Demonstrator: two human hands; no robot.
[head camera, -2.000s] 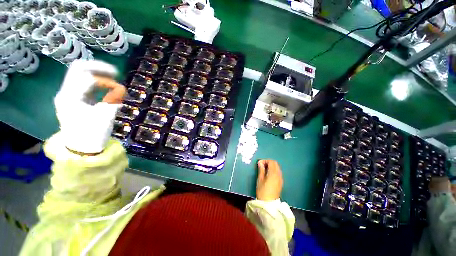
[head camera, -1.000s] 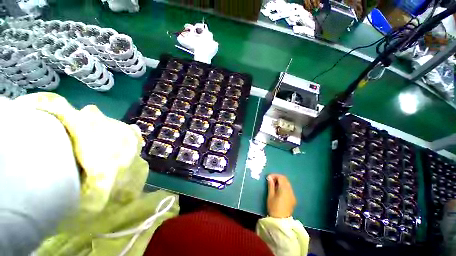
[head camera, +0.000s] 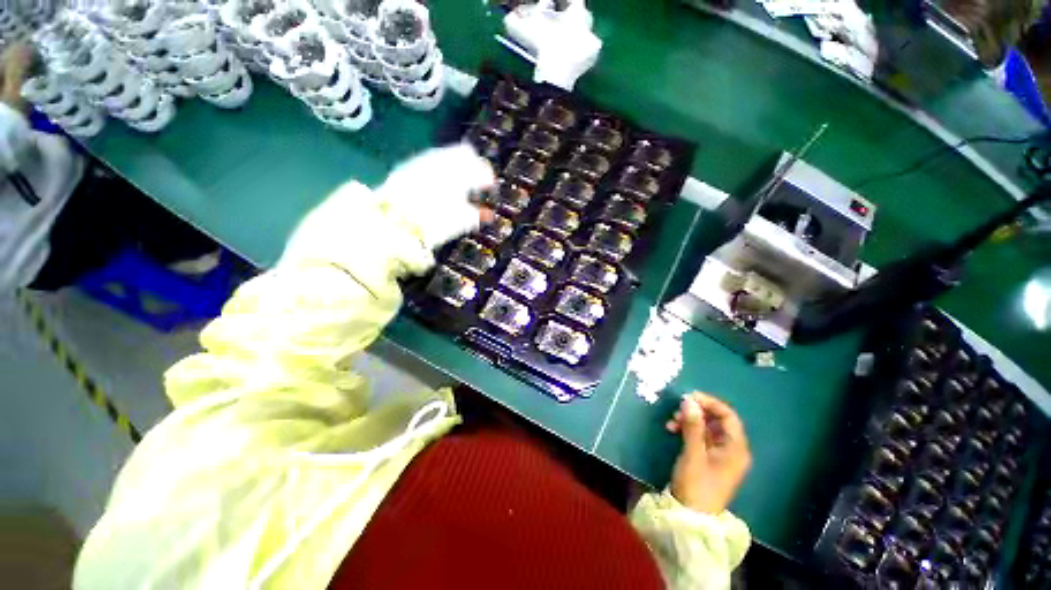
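A black blister tray with rows of dark, silver-centred modules lies in front of me. My gloved left hand is over the tray's left side, with bare fingertips low at the modules; whether they grip anything is hidden. A loose pile of small white parts lies right of the tray. My bare right hand is just in front of the pile, fingers curled, with a small white part at the thumb tip.
A metal machine with a black flexible arm stands right of the tray. Stacked white ring housings stand far left. A white plastic housing is behind the tray. A second module tray is at right. Another person's sleeve shows at left.
The view has swung left. My left hand, raised beside the tray and then out of sight, is now over the modules. My right fingers have opened slightly and a white bit shows there.
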